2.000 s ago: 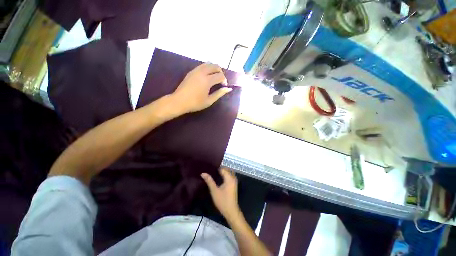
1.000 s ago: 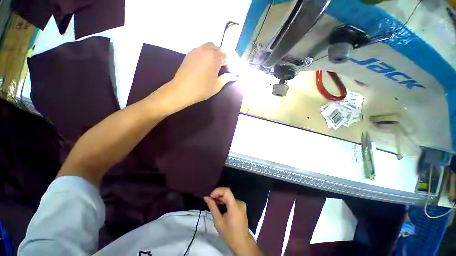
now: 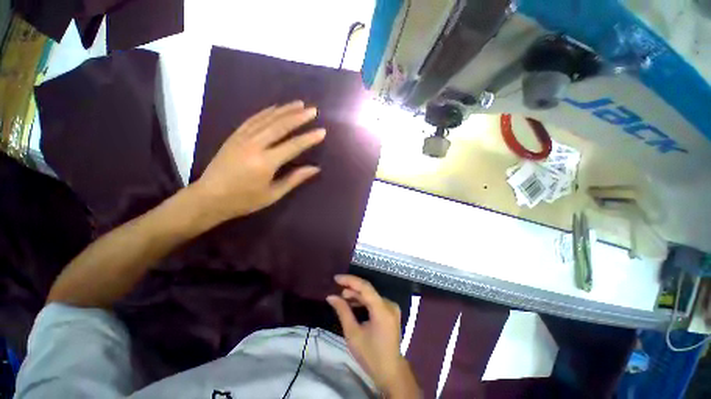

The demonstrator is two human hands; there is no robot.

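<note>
A dark maroon panel point(image 3: 312, 210) lies on the white table left of the needle. Its right edge runs to the presser foot area point(image 3: 376, 117), which is hidden by lamp glare. My left hand point(image 3: 269, 156) lies flat on the panel with fingers spread, holding nothing. My right hand point(image 3: 370, 316) is at the panel's lower right corner by the table's front edge, thumb and forefinger close to the cloth. Whether it pinches the cloth is not clear. The white and blue sewing machine point(image 3: 616, 117) stands at the upper right.
More maroon panels point(image 3: 105, 125) lie at the left. On the machine bed point(image 3: 468, 175) are a red ring point(image 3: 524, 148), small white labels point(image 3: 538, 183) and green snips point(image 3: 582, 253). Maroon strips point(image 3: 433, 335) hang below the table edge point(image 3: 499, 288). A blue basket point(image 3: 663, 366) is at the lower right.
My left hand has moved away from the needle, down and left, and spread flat on the panel. My right hand rose from the cloth's lower edge and its fingers parted slightly.
</note>
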